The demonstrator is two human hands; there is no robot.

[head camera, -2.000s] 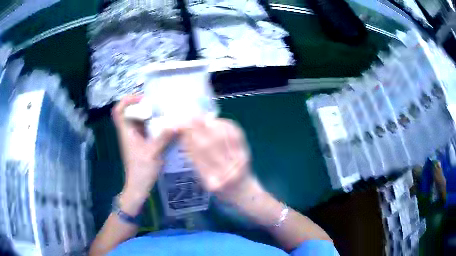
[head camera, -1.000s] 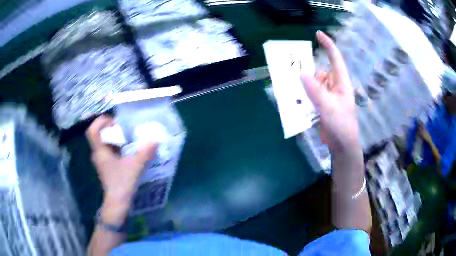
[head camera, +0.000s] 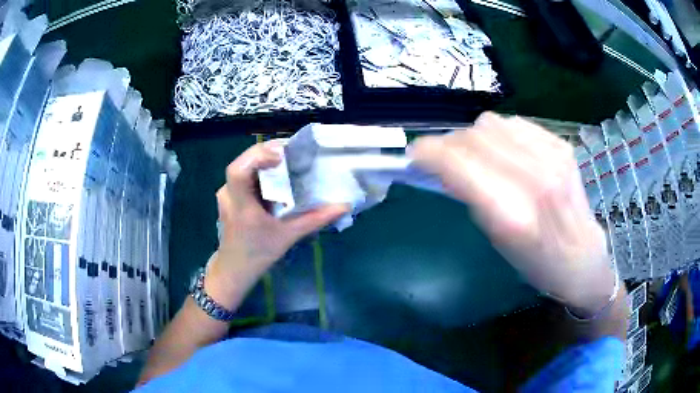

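A white retail carton (head camera: pixel 357 137) is held above the bench in front of me, its open mouth towards me, with a pale rounded shape inside. My left hand (head camera: pixel 257 203) grips it from the left, the thumb along its lower edge. My right hand (head camera: pixel 510 192) is blurred at the carton's right side. Its fingers are closed at a blurred flat pale piece (head camera: pixel 395 170) that reaches into the carton mouth; I cannot tell whether this is an insert or a flap.
Beyond the carton are a black tray (head camera: pixel 257 61) of looped white cables and another (head camera: pixel 422 46) of flat white packets. Carton rows stand at left (head camera: pixel 65 230) and right (head camera: pixel 652 184). A black object (head camera: pixel 564 34) lies at far right.
My right hand has moved left from the right carton row to the held carton. The white card it held upright no longer shows clearly. My left hand has raised and tilted the carton.
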